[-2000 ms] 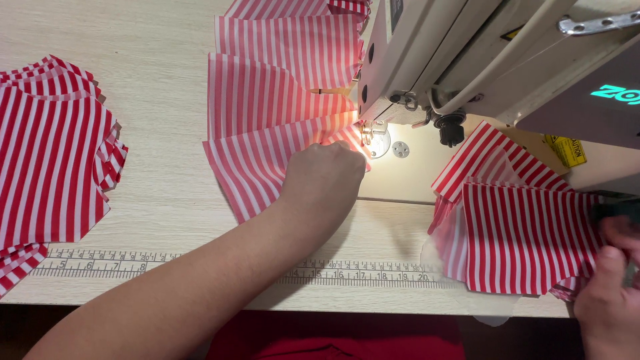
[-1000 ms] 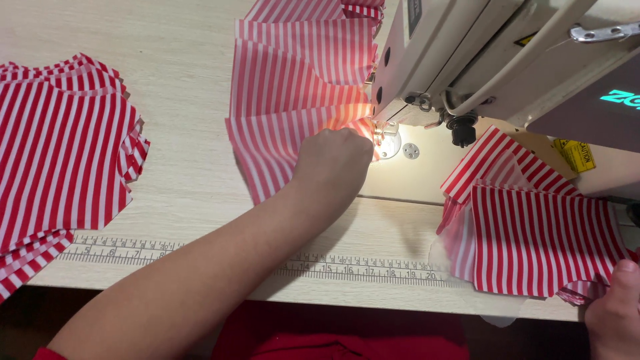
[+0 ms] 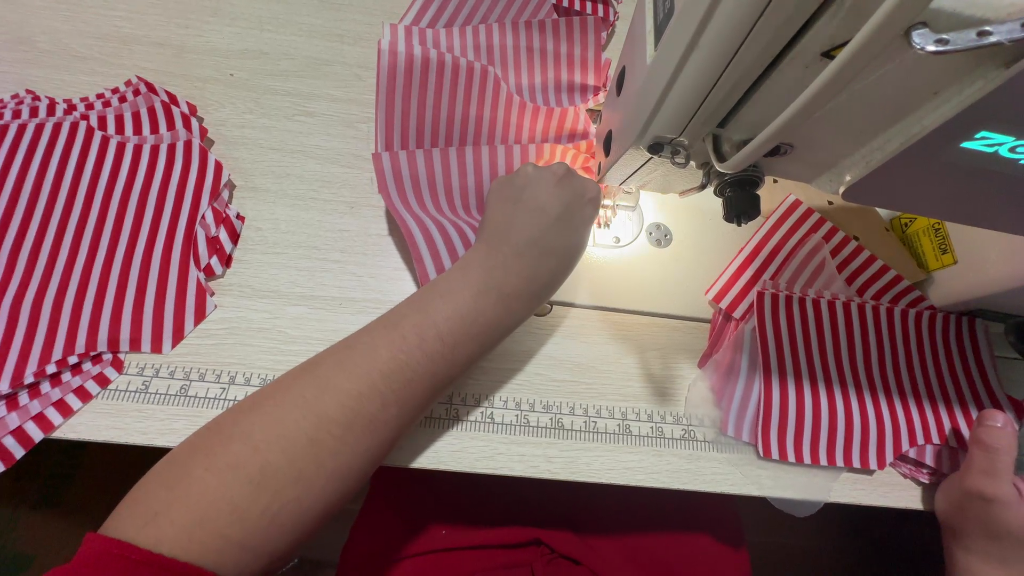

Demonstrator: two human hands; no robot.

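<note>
My left hand (image 3: 544, 232), its fingers curled and turned away, is at the edge of a red-and-white striped fabric piece (image 3: 488, 104) beside the lit needle area of a sewing machine (image 3: 688, 96). Whether the fingers pinch the cloth cannot be seen. At the right edge my right hand (image 3: 980, 488) has its thumb on the lower right corner of a stack of striped fabric pieces (image 3: 872, 376); its fingers are mostly hidden. The presser foot (image 3: 614, 210) is partly covered by my left hand.
Another pile of striped cut pieces (image 3: 96, 248) lies at the left. A measuring scale (image 3: 560, 416) runs along the table's front edge, passing under my left forearm. A yellow caution label (image 3: 924, 242) is on the machine, and a pale translucent sheet (image 3: 800, 488) hangs over the edge.
My right hand has moved down from the upper right side of the fabric stack to its lower right corner. My left hand stays by the presser foot. The view has shifted slightly.
</note>
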